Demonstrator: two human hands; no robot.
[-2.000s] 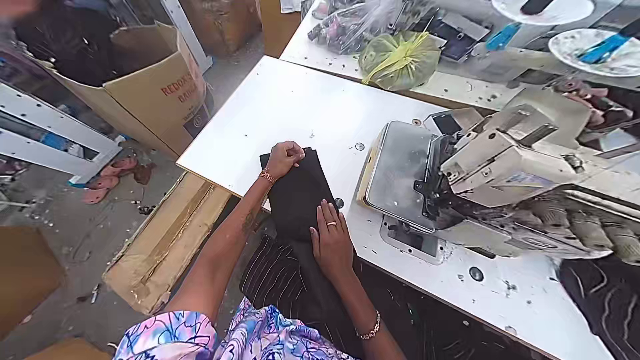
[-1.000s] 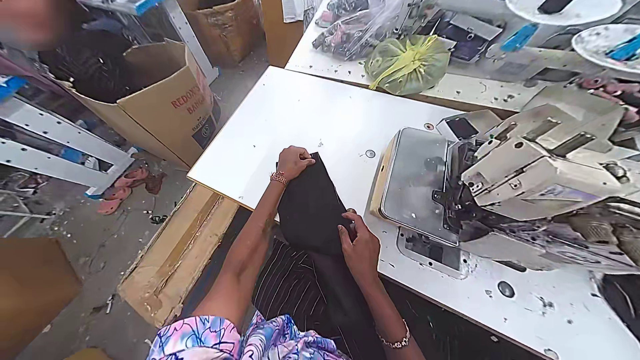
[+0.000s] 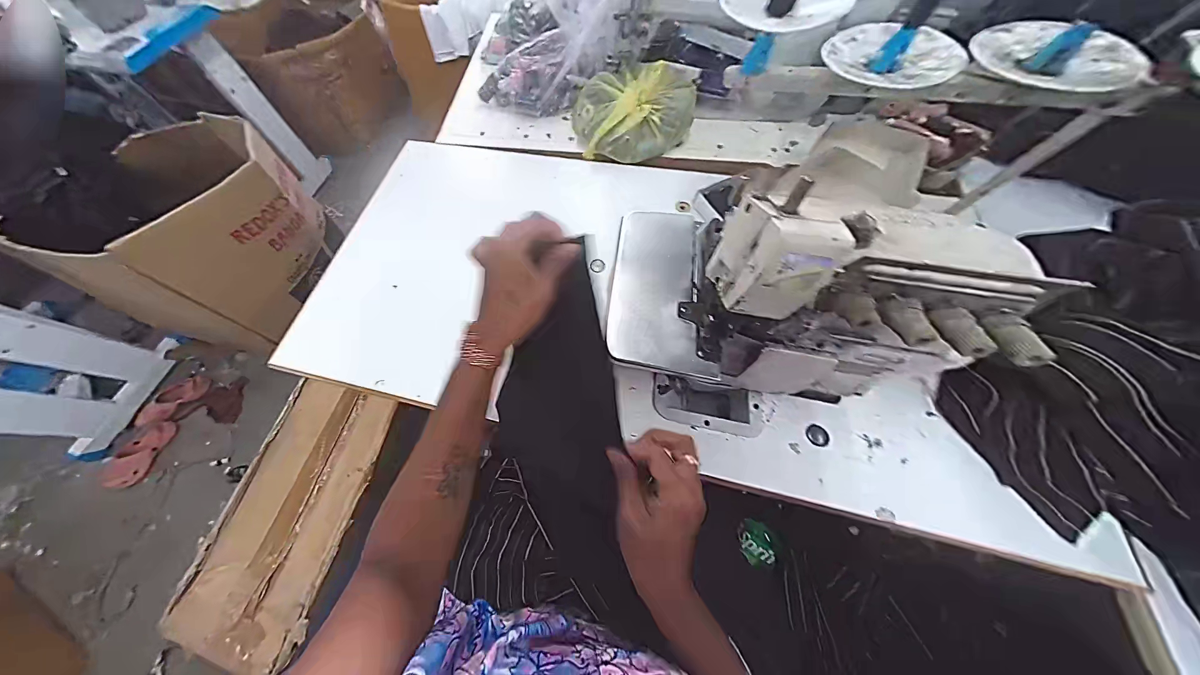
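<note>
A piece of black fabric [image 3: 562,394] stretches from the white tabletop [image 3: 403,253] down over its front edge toward my lap. Its upper corner is pinched in my left hand [image 3: 525,277], which is raised at the middle of the table. My right hand [image 3: 661,497] grips the right edge of the same fabric, just at the table's front edge. To the right of the cloth stands an overlock sewing machine [image 3: 797,272], its metal plate [image 3: 652,291] beside the fabric but apart from it. Dark cloth with pale thread lines [image 3: 511,525] lies below, partly hidden by the fabric and my arms.
A yellow plastic bag [image 3: 637,112] rests on the table behind. At left are a cardboard box [image 3: 206,244] with dark cloth, a flattened cardboard piece [image 3: 281,525] and pink sandals [image 3: 141,455]. White plates [image 3: 895,56] stand at the back right; dark striped cloth [image 3: 1078,403] lies beyond the machine.
The black fabric lay flatter on the table before; now it is drawn toward the machine's plate and its upper corner is lifted. My right hand, earlier flat on the fabric, now grips its edge.
</note>
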